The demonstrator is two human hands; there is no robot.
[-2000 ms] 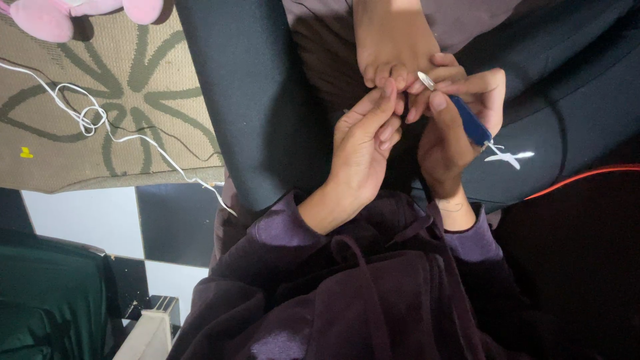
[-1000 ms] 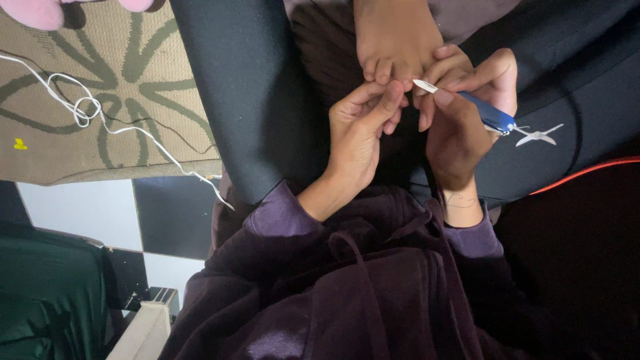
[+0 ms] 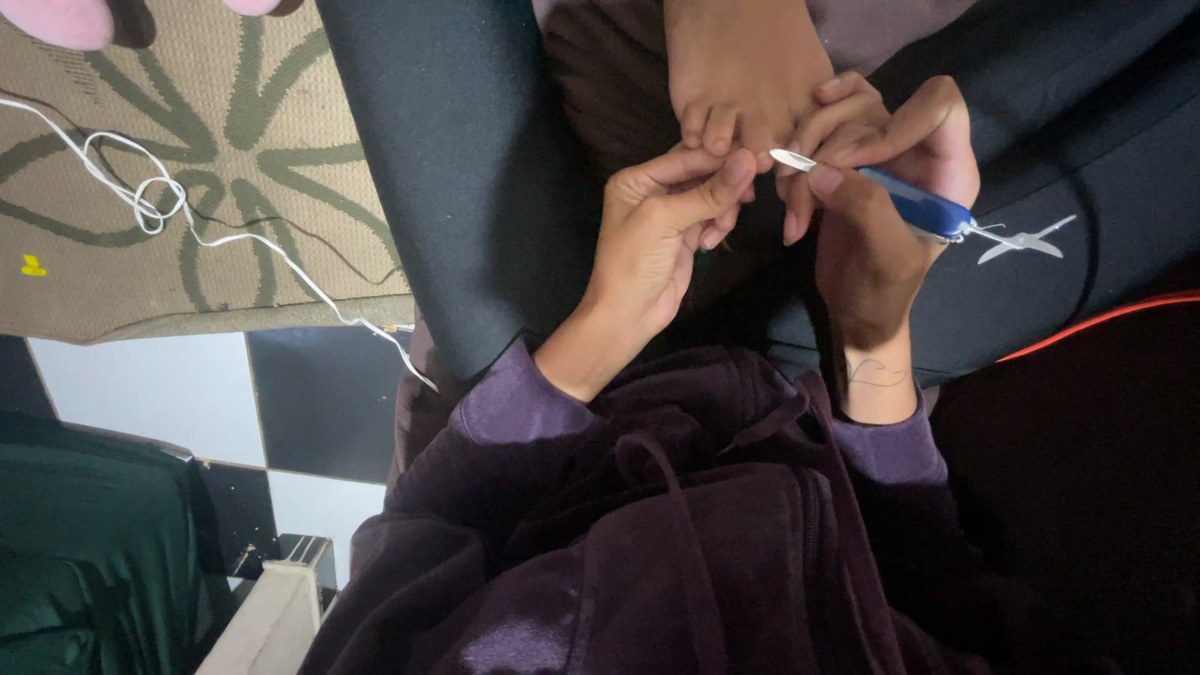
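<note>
A bare foot (image 3: 745, 70) rests at the top centre, toes pointing down toward my hands. Against its toes my left hand (image 3: 656, 225) has thumb and fingertips pinched together; whether anything small is between them cannot be seen. My right hand (image 3: 872, 187) grips a blue multi-tool pocketknife (image 3: 914, 202). From one end of the knife a short silver blade (image 3: 792, 160) sticks out by the toes, close to my left fingertips. Small unfolded scissors (image 3: 1022, 242) stick out from its other end, past my palm. Some right fingers rest at the side of the foot.
Dark trousered legs (image 3: 459, 187) lie on both sides of the foot. At left, a white cable (image 3: 262, 242) runs over a patterned mat (image 3: 94, 234) on checkered floor tiles (image 3: 141, 394). Green fabric (image 3: 84, 534) and a pale bar (image 3: 267, 619) are lower left. An orange cord (image 3: 1097, 323) lies at right.
Compared with two seconds ago, the knife and scissors show farther right beside my right hand. Both hands stay at the toes.
</note>
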